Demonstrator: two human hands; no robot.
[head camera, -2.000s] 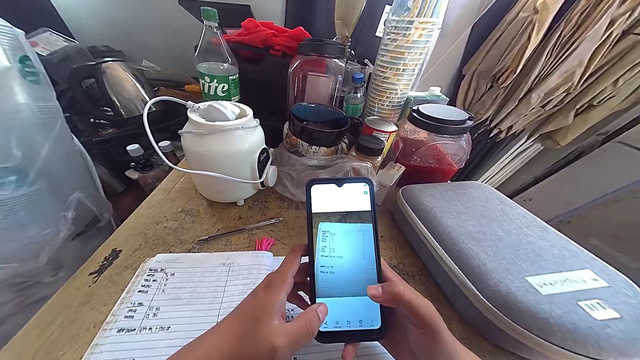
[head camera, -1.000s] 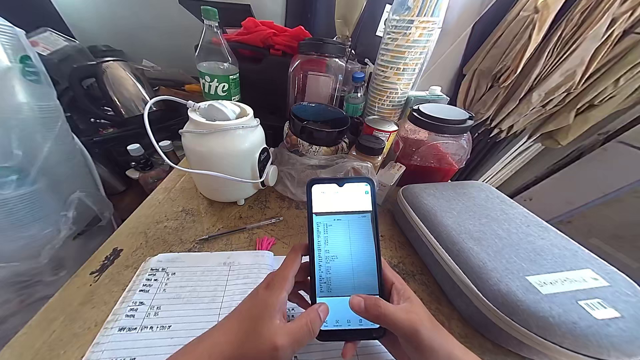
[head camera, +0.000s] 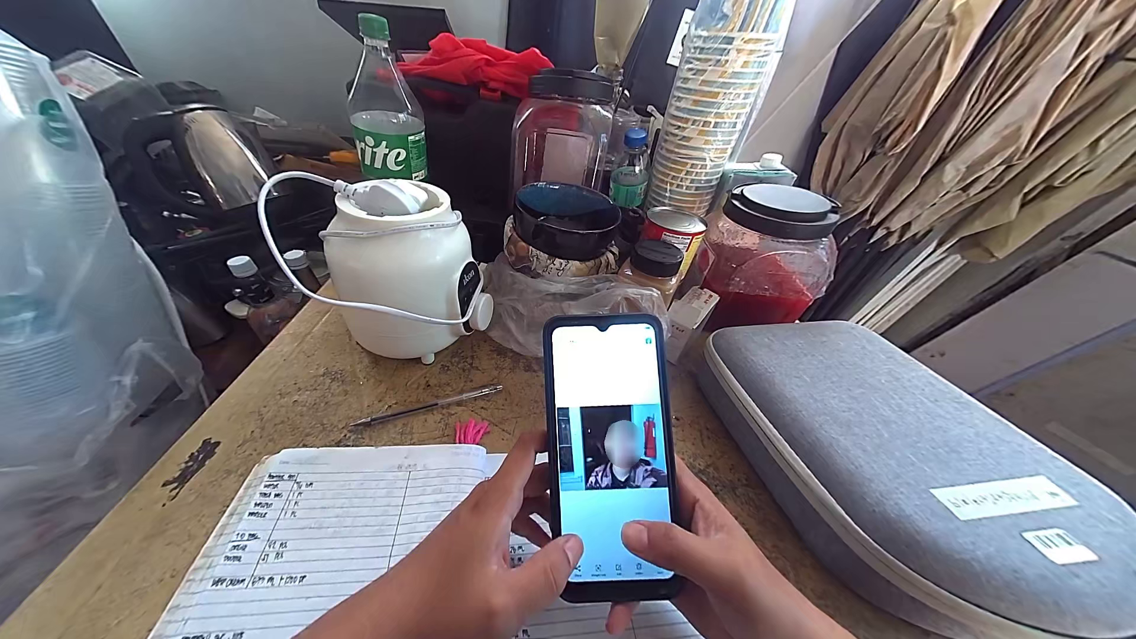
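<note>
A black-cased smartphone (head camera: 611, 524) is held upright between both hands at the lower middle, its screen lit with a photo of a person. My left hand (head camera: 497, 546) grips its left side, thumb at the lower left edge. My right hand (head camera: 710, 555) supports the right side, with the thumb over the lower screen. Under the phone and my left hand lies an open ruled notebook (head camera: 328, 532) with handwriting, partly hidden. A ballpoint pen (head camera: 426, 406) and a pink tasselled item (head camera: 472, 432) lie just beyond the notebook.
A white electric pot (head camera: 399, 275) with a coiled cord stands behind the pen. Right of the phone lies a grey zippered case (head camera: 887, 426). Behind are a jar with red contents (head camera: 768, 257), dark bowls (head camera: 566, 217), a green-labelled bottle (head camera: 387, 115) and stacked cups (head camera: 710, 106).
The phone screen has gone from pictures of written pages to a photo of a person. My right thumb has shifted left over the lower screen since the earliest frame. Both hands keep hold of the phone.
</note>
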